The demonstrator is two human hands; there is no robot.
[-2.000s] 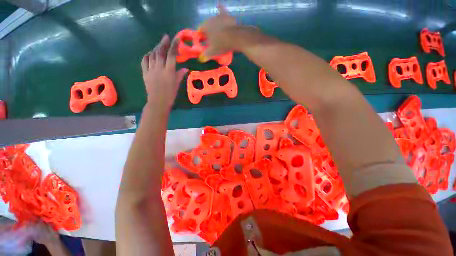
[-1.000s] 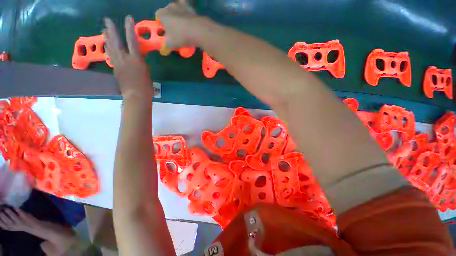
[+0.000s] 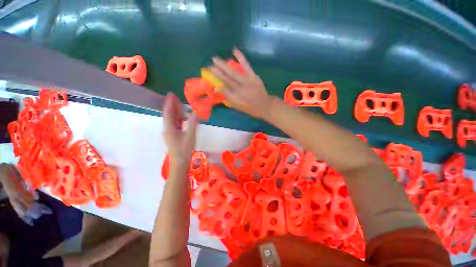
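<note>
My right hand point(image 3: 244, 89), with yellow covers on its fingertips, is over an orange controller shell point(image 3: 199, 98) on the green conveyor belt. It hides part of the shell, and I cannot tell whether it grips it. My left hand point(image 3: 180, 128) is at the end of the grey guide bar, by the table's back edge, somewhat blurred, with fingers apart and nothing seen in it. Other shells lie spaced on the belt, one at the left point(image 3: 128, 69) and one right of my hand point(image 3: 311, 97).
The white side table point(image 3: 138, 143) holds a heap of shells point(image 3: 271, 208) before me, another at the left point(image 3: 57, 151) and one at the right point(image 3: 449, 203). The grey guide bar point(image 3: 78, 73) slants over the belt. Another person's hand point(image 3: 18, 193) and arm show at lower left.
The view has shifted. My right hand has gone from gripping a shell's right side to lying over a shell with fingers spread. My left hand has drawn back from the belt to the table's back edge.
</note>
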